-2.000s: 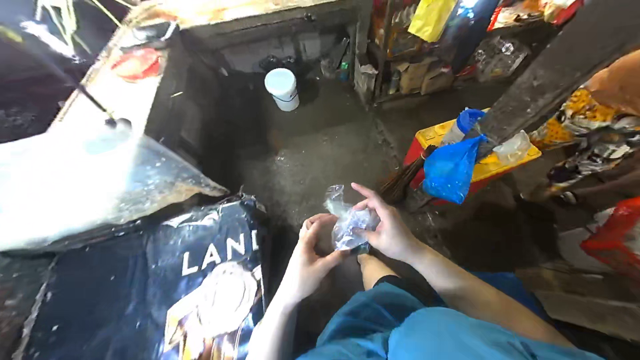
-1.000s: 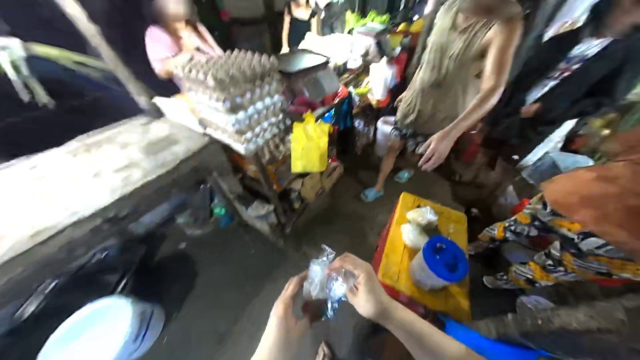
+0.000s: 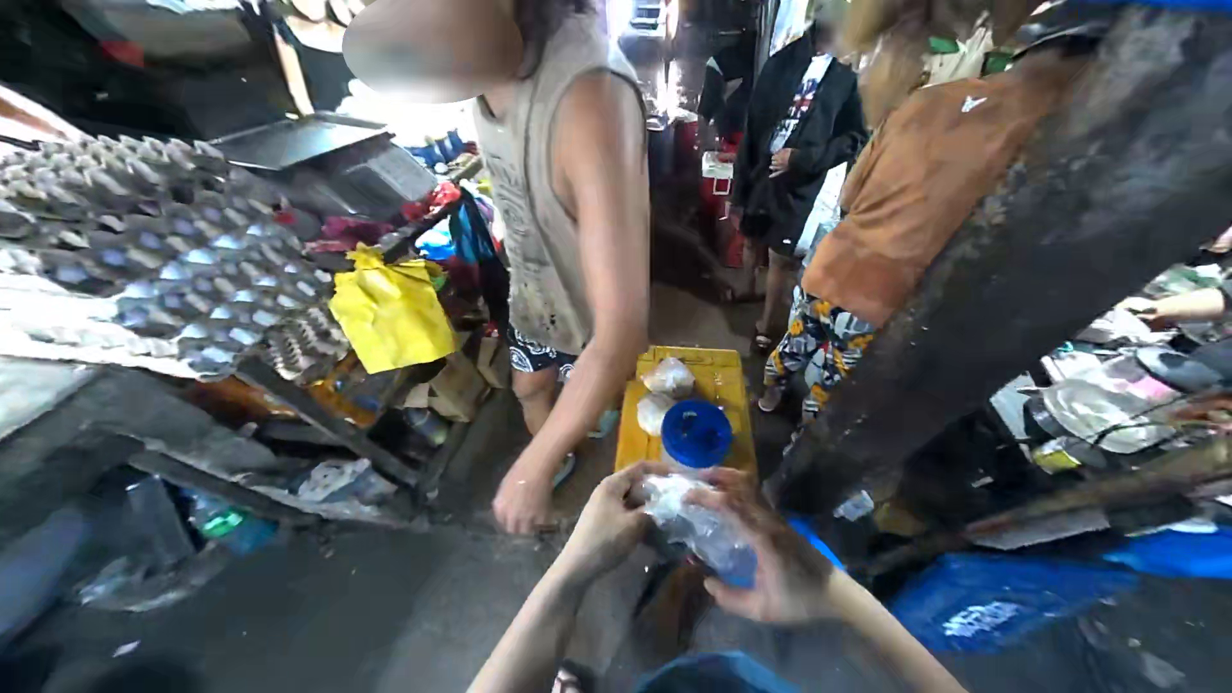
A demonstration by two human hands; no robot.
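A crumpled clear plastic bag (image 3: 698,525) is held between my two hands, in front of my body; its contents are too blurred to tell. My left hand (image 3: 616,520) pinches its upper left part. Around its right side curl the blurred fingers of my right hand (image 3: 775,553). Just beyond the bag, a plastic container with a blue lid (image 3: 696,433) stands on a yellow table (image 3: 717,371). Beside that container lie two small knotted plastic bags (image 3: 668,376) with pale contents.
Stacked egg trays (image 3: 192,250) and a yellow plastic bag (image 3: 393,310) are at the left. A person in a sleeveless top (image 3: 549,192) stands close ahead, one arm hanging down. A dark slanting post (image 3: 1001,250) and a blue bag (image 3: 1001,597) are at the right.
The view has swung from the floor and white bucket toward the yellow table and the people. The person in the sleeveless top appears much closer than one second ago. The clear bag stays in both my hands.
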